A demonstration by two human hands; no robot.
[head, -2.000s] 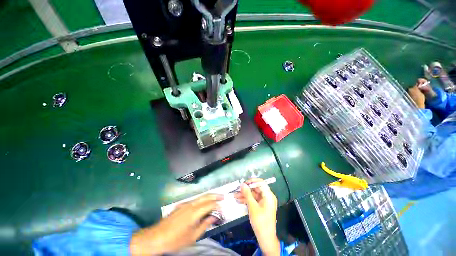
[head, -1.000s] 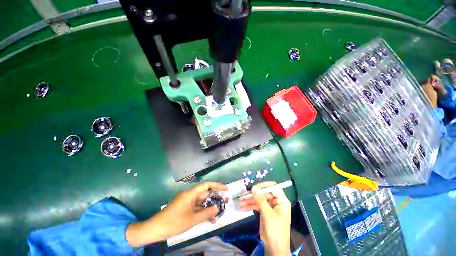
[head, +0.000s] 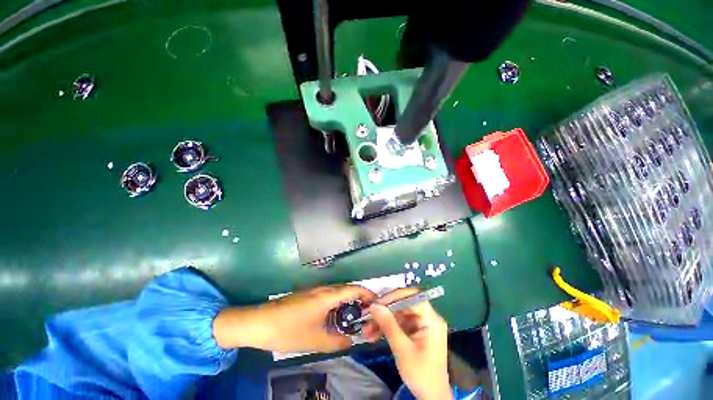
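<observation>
My left hand (head: 293, 319) holds a dark and silver round unit (head: 348, 317) at the bottom centre, face up. My right hand (head: 414, 336) grips slim silver-grey tweezers (head: 406, 301); their tip is at the unit's face. Whether the tip holds a piece is too small to tell. A white paper sheet (head: 285, 355) lies under the hands, mostly covered. Small white pads (head: 431, 269) lie scattered on the green bench just beyond the paper.
The hand press with its pale green plate (head: 395, 176) stands on a black base (head: 313, 226) ahead. A red bin (head: 520, 173), stacked blister trays (head: 649, 195), a grey compartment tray (head: 539, 344) and a yellow-orange tool (head: 586, 301) are right. Several round units (head: 203, 191) lie left.
My left hand has lifted the round unit off the paper. The tweezers in my right hand have moved onto the unit. The view has shifted, so the bench things sit further right.
</observation>
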